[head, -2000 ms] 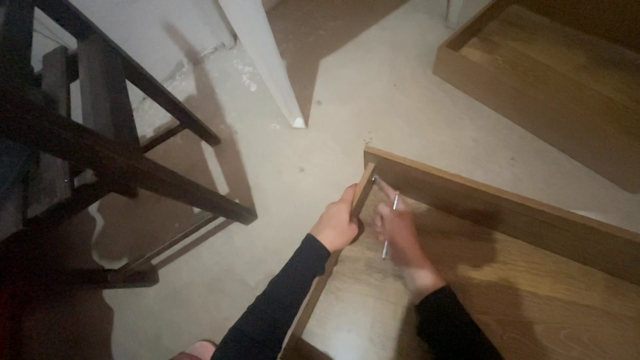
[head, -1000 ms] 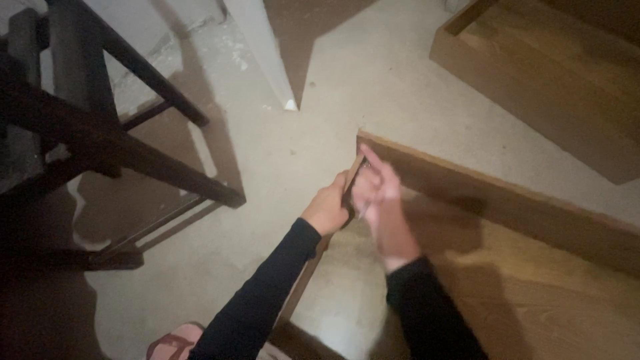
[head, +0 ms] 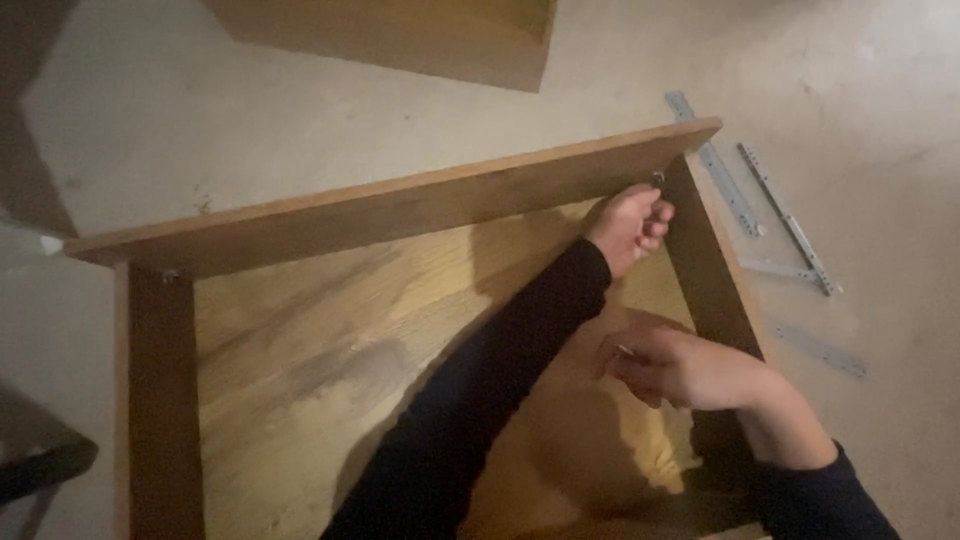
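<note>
A wood-effect drawer box (head: 420, 191) lies on the floor with its inside facing up. At its upper right inner corner, my left hand (head: 634, 225) has its fingertips at a small metal fitting (head: 658, 178). Another small metal fitting (head: 171, 277) sits near the upper left inner corner. My right hand (head: 667, 367) hovers over the drawer's right part, fingers curled around a thin object (head: 625, 350), of which only a light tip shows.
Several metal drawer slides (head: 784, 217) lie on the floor at the right. A second wooden box (head: 420, 45) stands beyond the drawer. A dark piece of furniture (head: 45, 457) is at the lower left.
The view has swung right, to the drawer's other corner. Both hands have left the corner where they worked together; the left now reaches the right corner and the right hand is lower, apart from it.
</note>
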